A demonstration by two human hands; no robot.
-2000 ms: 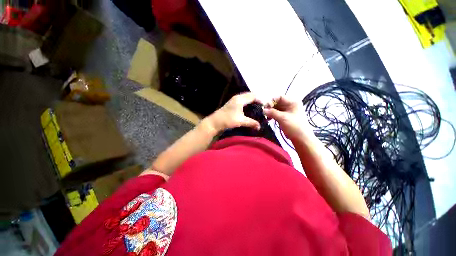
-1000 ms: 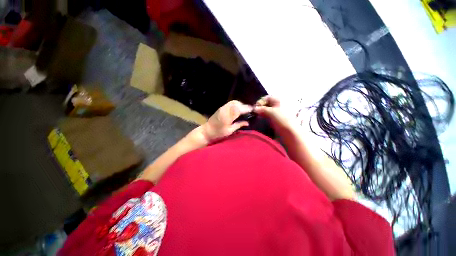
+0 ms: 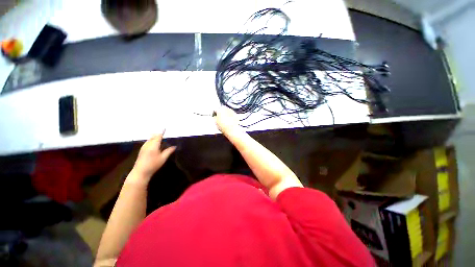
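Black cables lie in a loose tangled pile on the white bench and its dark grey strip, with thicker ends at the far right. My right hand is at the pile's lower left edge; its fingertips appear closed on a thin black cable, with a short strand showing left of them. My left hand is at the bench's near edge, left of my right hand, fingers apart and empty. No coiled bundle shows in either hand.
A smartphone lies left on the bench. A dark round bowl, a black object and an orange-yellow item are farther back. Red material is under the bench. Cartons stand at lower right.
The view has swung right along the bench. My hands have parted; the dark bundle between them is out of sight. My right hand has reached to the pile.
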